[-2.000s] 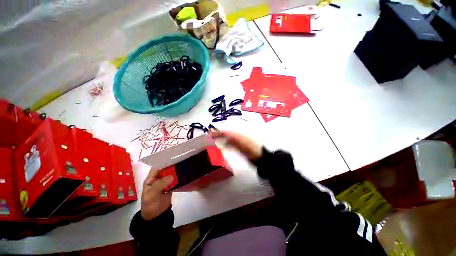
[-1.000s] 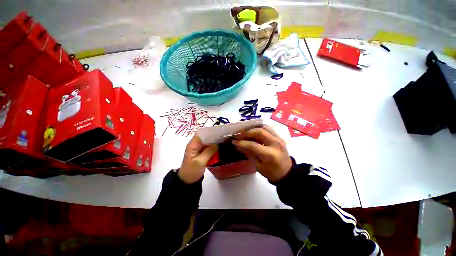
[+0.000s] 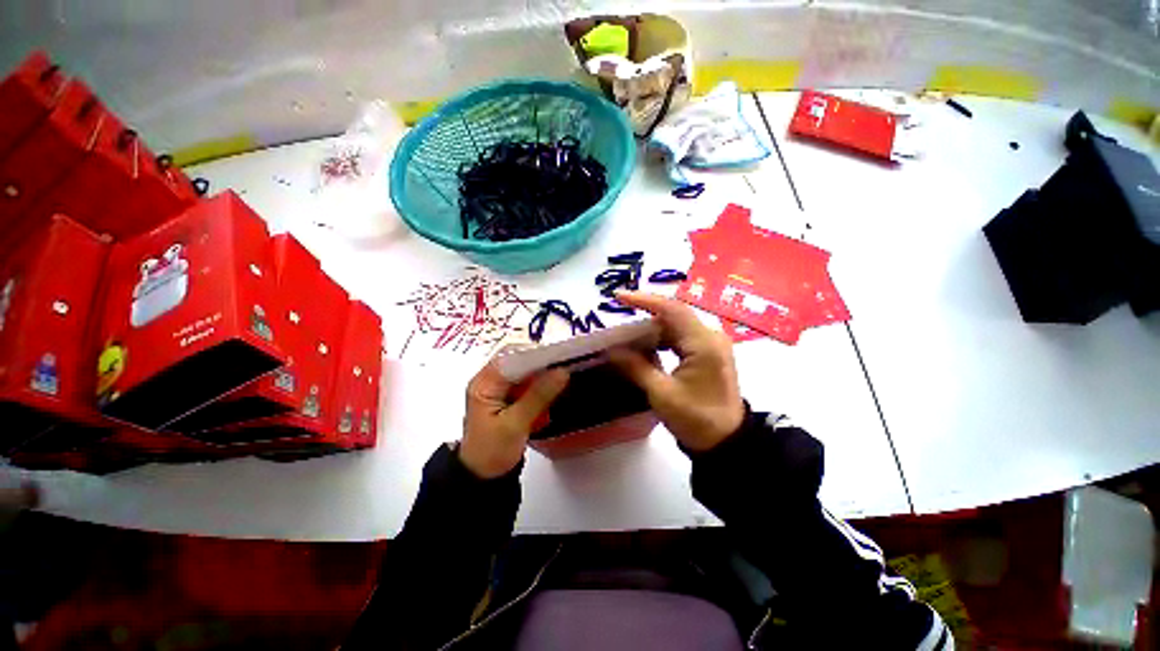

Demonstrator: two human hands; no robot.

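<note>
A red outer sleeve [image 3: 593, 436] stands on the white table in front of me, with a dark inside or black box in it. Its raised pale flap [image 3: 579, 349] faces up. My left hand [image 3: 499, 413] grips the flap's left end, thumb on the near side. My right hand [image 3: 691, 375] holds the flap's right end, thumb beneath it and fingers over the far side. Black carry handles [image 3: 622, 275] lie just beyond the flap. Whether a handle is in my fingers cannot be told.
Finished red boxes [image 3: 191, 309] stand at left. A teal basket [image 3: 511, 251] of black handles is beyond, with thin red sticks [image 3: 461, 313] near it. Flat red sleeves [image 3: 761, 279] lie right of centre. Black boxes [image 3: 1051, 249] are piled far right.
Since two seconds ago, my right hand has moved onto the flap's right end and the view has turned. Over the last second, my right fingers have shifted to the flap's far edge.
</note>
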